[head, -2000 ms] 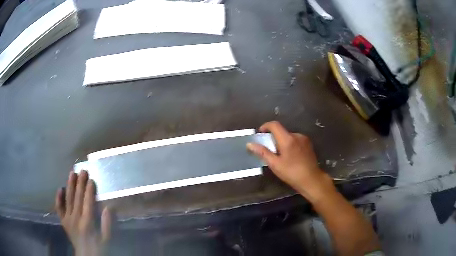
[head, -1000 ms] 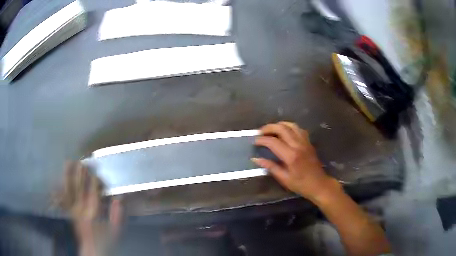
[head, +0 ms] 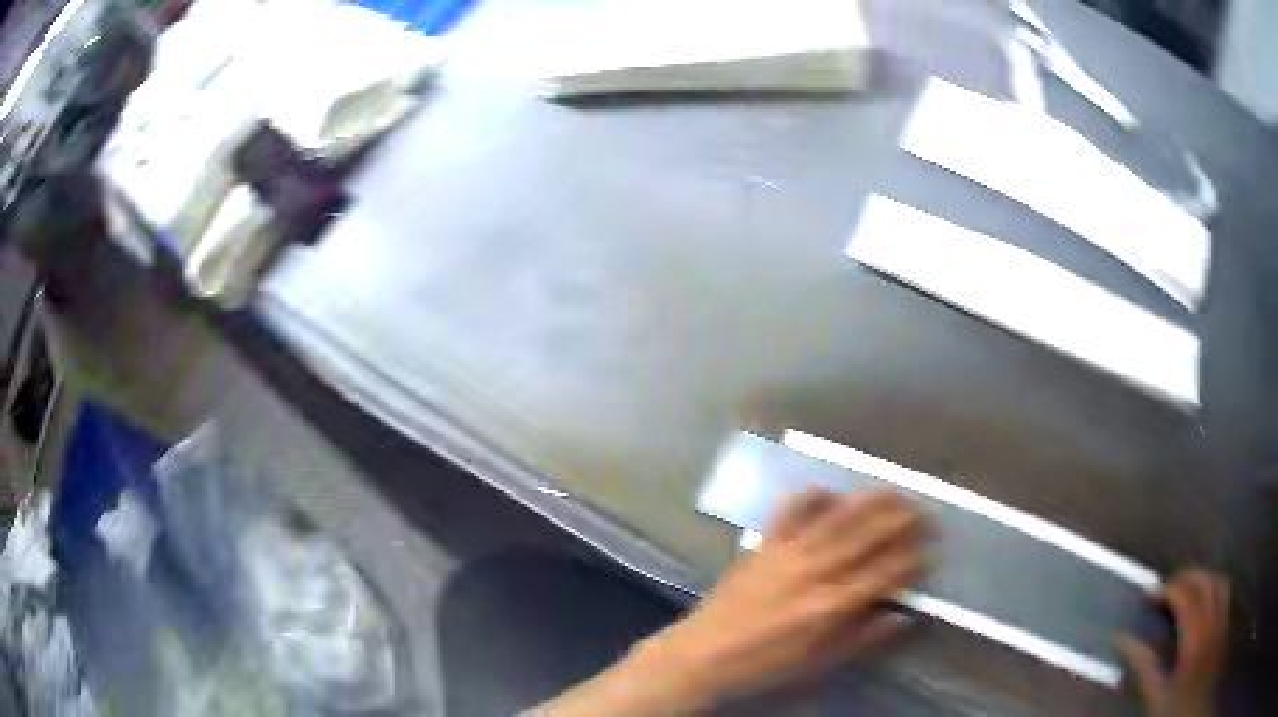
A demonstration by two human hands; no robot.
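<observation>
The grey pressing template lies on the table at lower right. A white fabric strip shows as borders along both long sides of it. The template's left end sticks out past the strip. My left hand, blurred, rests on top of the template near its left end, fingers bent and holding nothing up. My right hand, partly cut off by the bottom edge, has thumb and fingers around the template's right end. The iron is not in view.
Two white piles of strips, a nearer one and a farther one, lie beyond the template. Thin ribbons are behind them. A thick stack stands at the back. Cream-white bundles with a blurred dark object fill the left.
The view has swung left, so the template appears farther right and tilted, and the bundles show. My left hand has moved from beyond the template's left end onto it. The iron has left view.
</observation>
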